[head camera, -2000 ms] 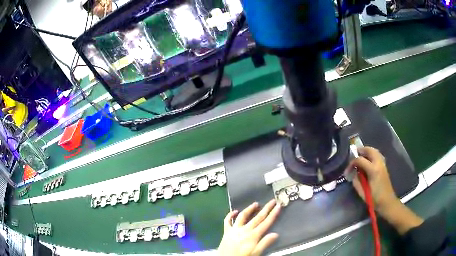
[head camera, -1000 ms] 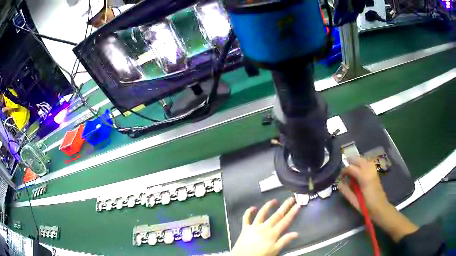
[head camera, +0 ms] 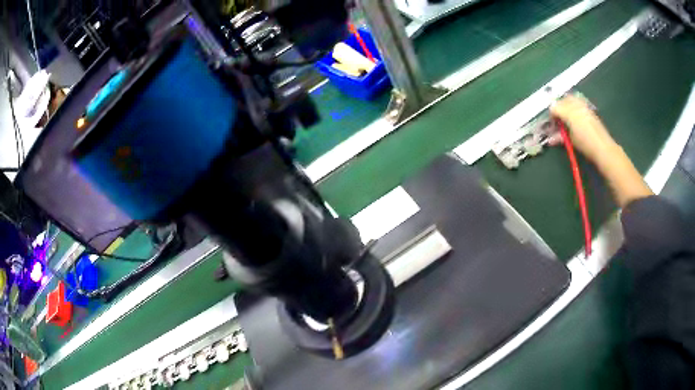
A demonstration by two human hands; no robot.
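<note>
My right hand (head camera: 581,126) is at the upper right, beyond the pad, with its fingers closed around the end of the red air hose (head camera: 577,187). Its fingertips touch the right end of a lobed silver-grey carrier strip (head camera: 522,150) on the green bench mat. Blur hides whether they grip it. The nozzle tip is hidden. My left hand is out of the picture. The video microscope (head camera: 171,129) leans across the left, its ring light (head camera: 373,324) over the black pad (head camera: 488,289).
A pale guide bar (head camera: 419,257) and a white label (head camera: 389,215) lie on the pad. More carrier strips (head camera: 187,366) lie at lower left. A metal post (head camera: 392,57) and a blue bin (head camera: 354,72) stand at the back. The monitor (head camera: 57,190) is partly behind the microscope.
The view has swung right. My right hand has moved from beside the lens to the strip on the mat beyond the pad. My left hand has left the picture. No strip shows under the lens now.
</note>
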